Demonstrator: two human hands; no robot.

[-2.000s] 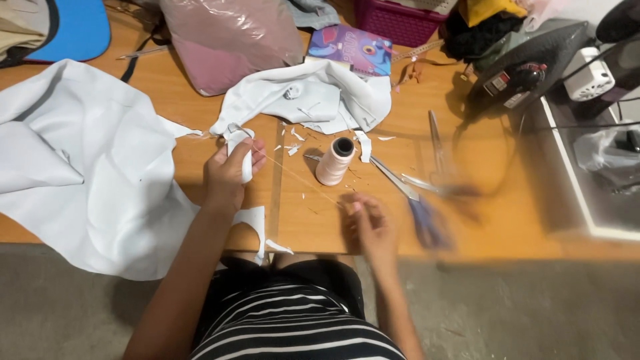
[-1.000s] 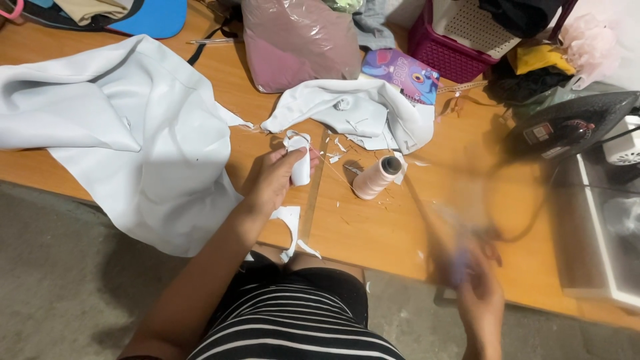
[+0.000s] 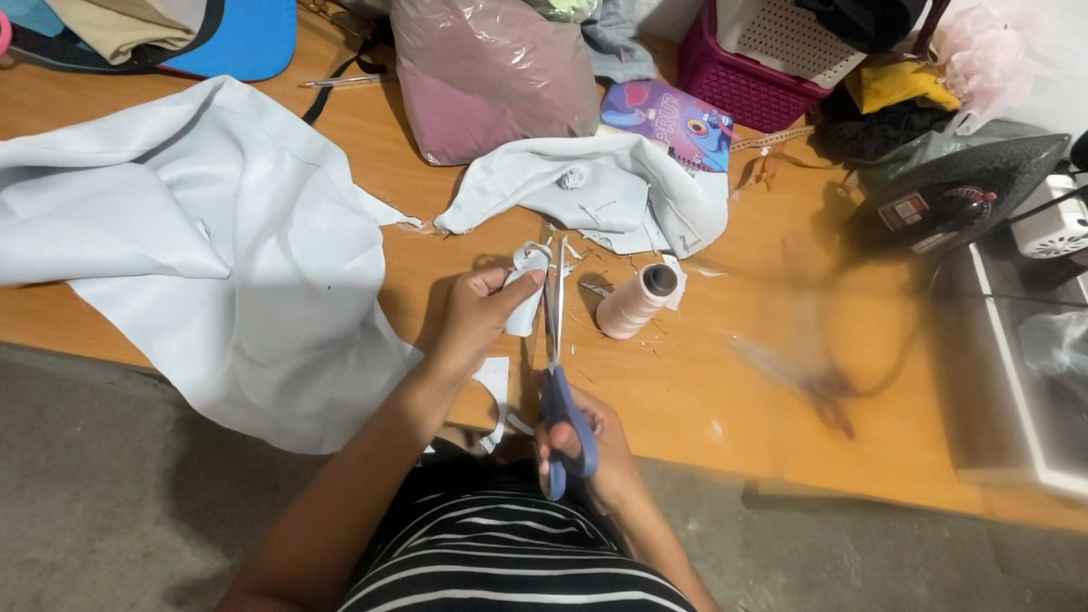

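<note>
My left hand [image 3: 486,310] pinches a small folded piece of white fabric [image 3: 523,308] between thumb and fingers. In my right hand [image 3: 586,450] are blue-handled scissors [image 3: 554,365], blades pointing away from me, just right of the fabric; the blades look nearly closed. Just right of the blades, a cone of pale pink thread [image 3: 636,302] leans on the table. A large white cloth [image 3: 297,272] spreads at the left, partly over the front edge. Another white fabric piece [image 3: 586,183] lies crumpled beyond my hands. A white scrap [image 3: 495,399] lies near the table's front edge.
A clothes iron [image 3: 960,195] and its cord stand at the right. A second pair of scissors [image 3: 807,382] lies blurred right of the thread. At the back are a pink plastic-wrapped bundle [image 3: 497,76], a purple notebook [image 3: 671,123], a magenta basket [image 3: 748,85], a pen [image 3: 347,81] and a blue cap [image 3: 255,38].
My right hand, empty near the thread two seconds ago, went right to the blue-handled scissors and has brought them left beside the fabric. My left hand still holds the small fabric piece.
</note>
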